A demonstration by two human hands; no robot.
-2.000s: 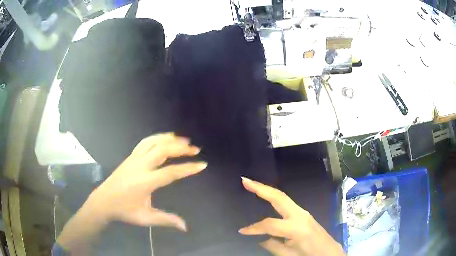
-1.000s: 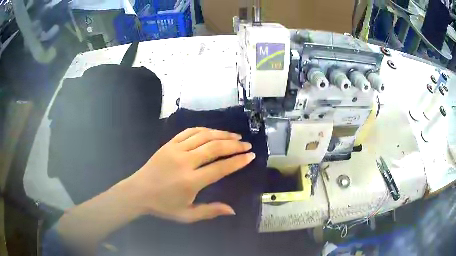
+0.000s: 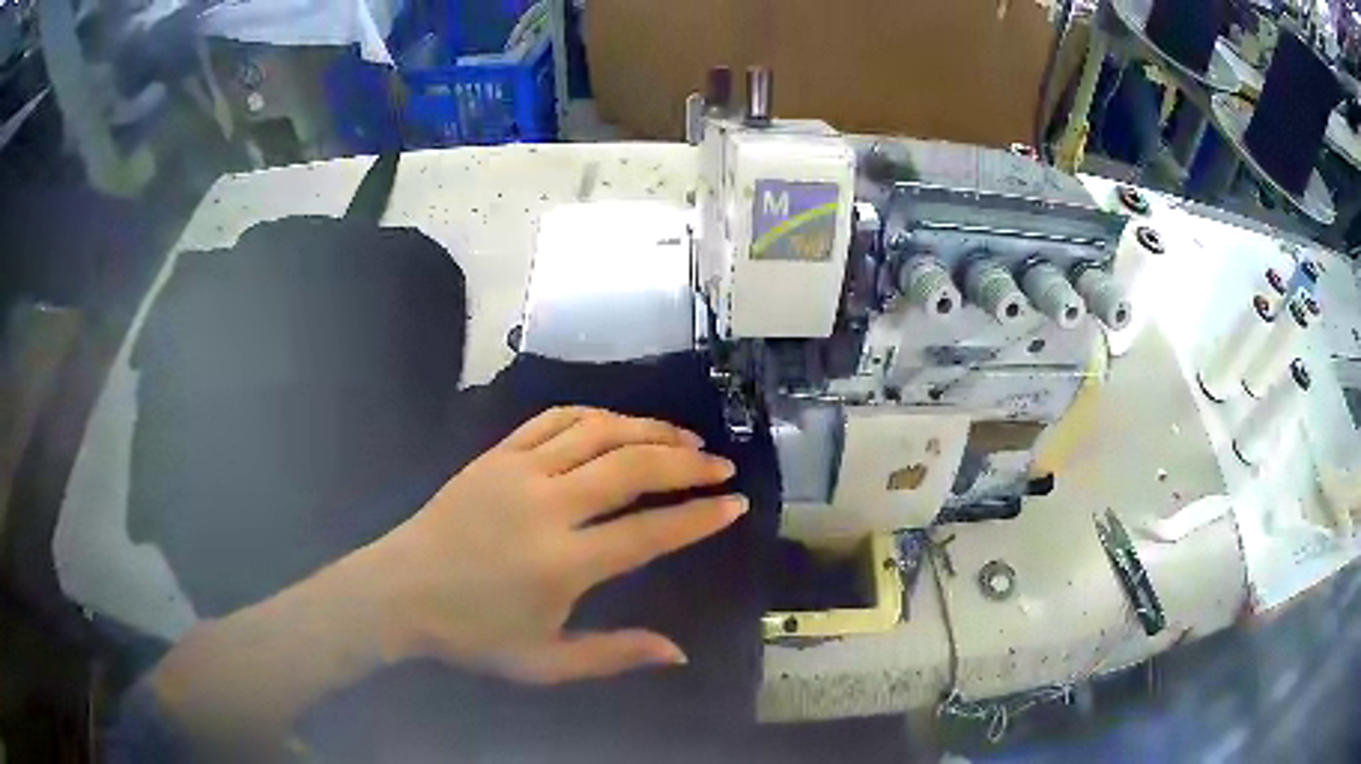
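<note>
A dark fabric panel (image 3: 627, 391) lies on the machine table and runs towards me, its right edge beside the presser foot area (image 3: 742, 406) of the overlock machine (image 3: 787, 224). My left hand (image 3: 575, 545) lies flat on this panel, fingers slightly spread and pointing at the needle area, gripping nothing. My right hand is not in view. Another dark fabric piece (image 3: 299, 388) lies on the table's left part. The shiny cloth plate (image 3: 609, 284) shows behind the panel's far edge.
The cream-rimmed scrap opening (image 3: 891, 585) is in front of the machine. Dark snips (image 3: 1130, 575) lie right of it on the white table (image 3: 1045, 657). Pale thread cones (image 3: 1231, 358) stand at the right. A blue basket (image 3: 470, 102) and brown cardboard (image 3: 881, 67) are behind the table.
The view has tilted up from the lap and bin to the machine. My left hand has moved onto the panel near the needle. My right hand has left the view.
</note>
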